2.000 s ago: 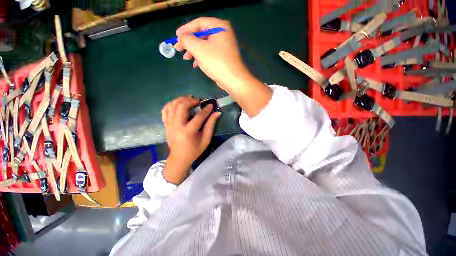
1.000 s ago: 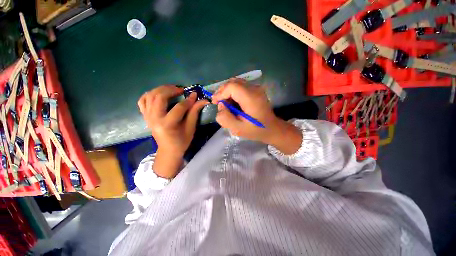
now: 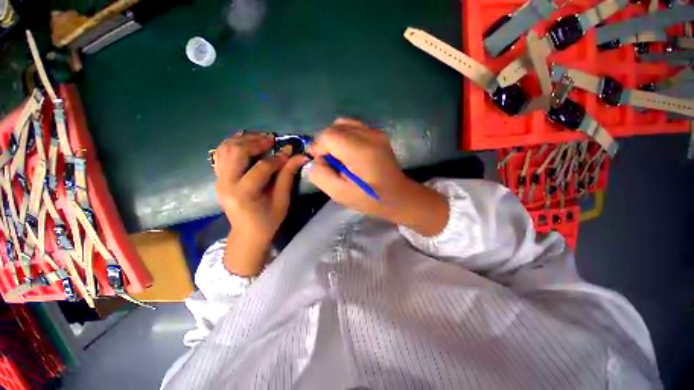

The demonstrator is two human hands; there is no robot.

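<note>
My left hand (image 3: 255, 175) pinches a small dark watch (image 3: 289, 143) near the front edge of the green mat. Most of its strap is hidden by my hands; a small bit of something with a buckle-like end shows at the left of my fingers. My right hand (image 3: 358, 164) holds a blue pen-like applicator (image 3: 351, 177) like a pen, its rear end pointing down and right. Its tip is at the watch's right side, largely hidden by my fingers. A small round white dip cup (image 3: 201, 52) stands on the green mat (image 3: 327, 68) at the upper left.
A red tray (image 3: 118, 236) of strapped watches is at the left. Another red tray (image 3: 475, 133) of watches is at the right, one beige strap reaching over the mat. Red crates (image 3: 552, 179) sit below it. A faint greyish disc (image 3: 246, 14) is at the top.
The blue applicator went from the dip cup to the watch and stays there. Since a second ago, the pale strap that stuck out to the right is out of sight and the watch has turned.
</note>
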